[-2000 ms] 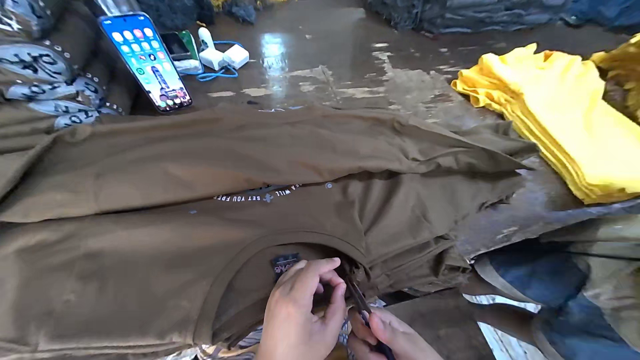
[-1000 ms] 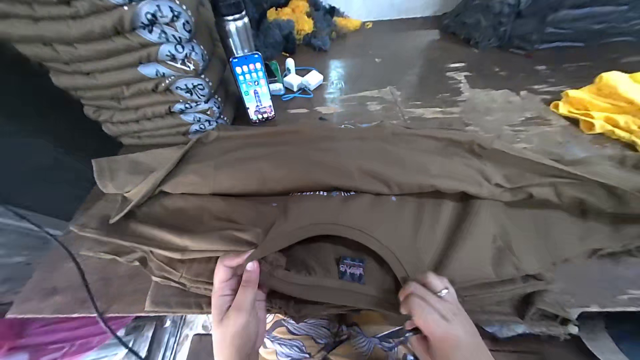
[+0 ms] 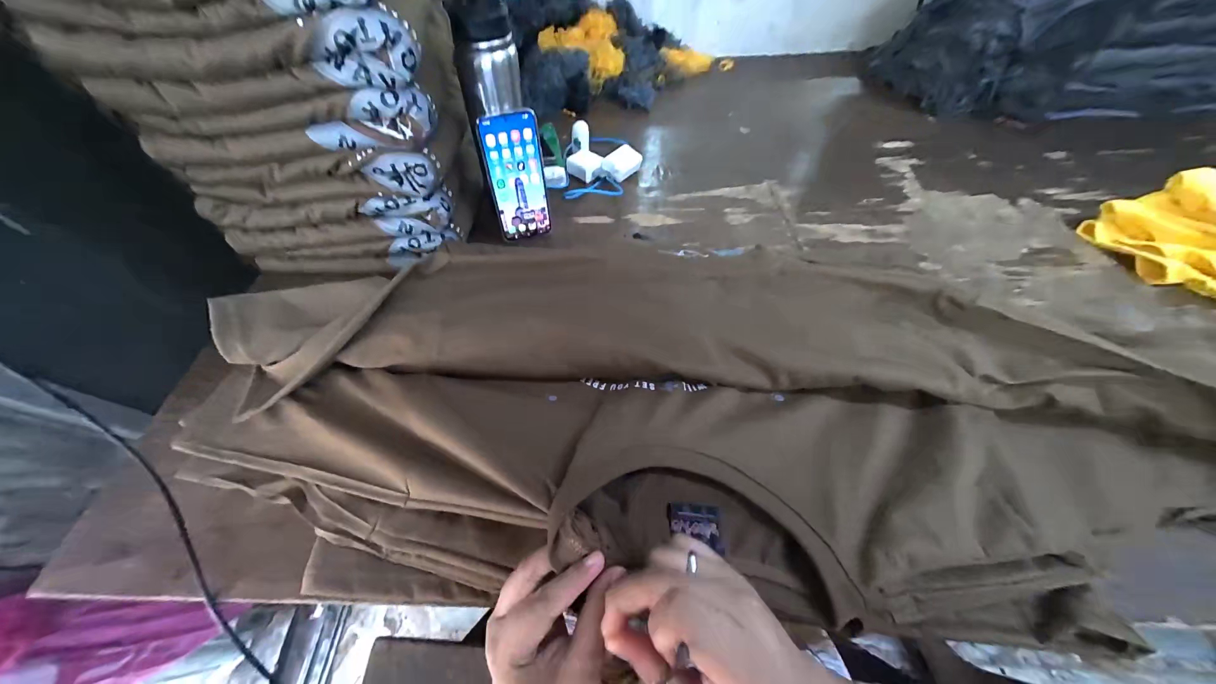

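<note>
Brown T-shirts (image 3: 456, 437) lie layered along the table's near edge, the top one with its round neckline (image 3: 703, 465) towards me. My left hand (image 3: 546, 617) pinches the neckline's left side between thumb and fingers. Close against it, my right hand (image 3: 679, 608) is curled around a small dark metal tool, mostly hidden; its kind cannot be told. A ring is on one right finger. Inside the collar a dark woven neck label (image 3: 696, 522) shows just above the right hand. White print runs along a fold of the shirt.
Folded brown printed shirts (image 3: 380, 142) are stacked at the back left. Beside them stand a steel bottle (image 3: 496, 76) and a lit smartphone (image 3: 514, 174), with white chargers (image 3: 603, 163) nearby. Yellow cloth (image 3: 1159, 228) lies right, dark cloth (image 3: 1045, 57) behind. A black cable (image 3: 161, 484) hangs left.
My right hand has moved left from the collar's right side to beside my left hand. The view has swung left since the oldest frame.
</note>
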